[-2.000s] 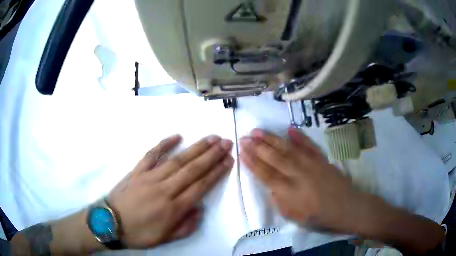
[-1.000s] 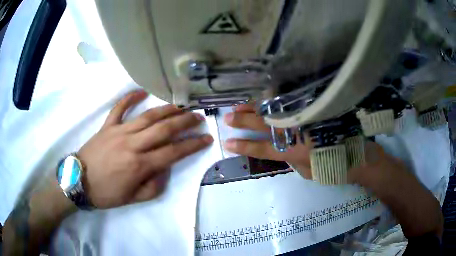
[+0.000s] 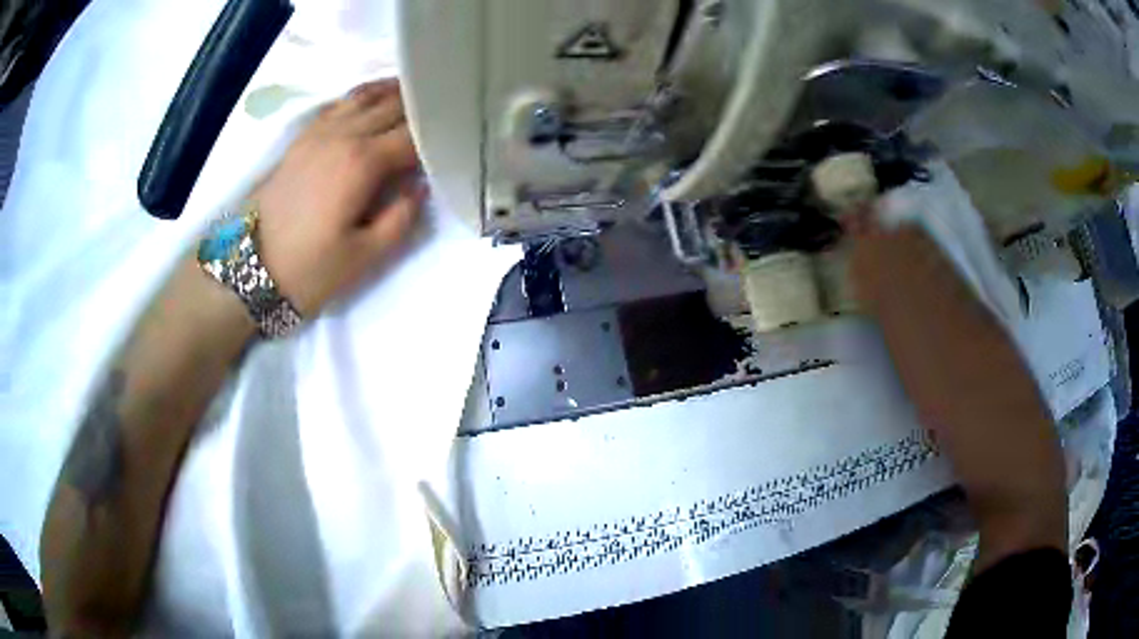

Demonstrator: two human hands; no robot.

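White fabric panels (image 3: 362, 412) lie left of the needle area and hang over the table's front edge. My left hand (image 3: 344, 187) rests on the cloth left of the machine head, its fingertips partly behind the casing. My right hand (image 3: 881, 237) is blurred, right of the tension knobs, near a piece of white cloth; whether it grips that cloth I cannot tell. The presser foot (image 3: 543, 277) shows dark below the machine head (image 3: 443, 112), with no cloth over the plate in front of it. The silver needle plate cover (image 3: 556, 368) is bare.
A thick dark curved lever (image 3: 206, 112) is at upper left. Ribbed cream tension knobs (image 3: 783, 291) stand right of the head. A printed ruler (image 3: 700, 509) runs along the white table edge. Pale scraps (image 3: 899, 587) lie at lower right. A dark opening (image 3: 681, 343) is beside the cover.
The cloth has moved left and away from the foot, uncovering the plate. My left hand has moved up and forward. My right hand has left the seam and moved right and forward.
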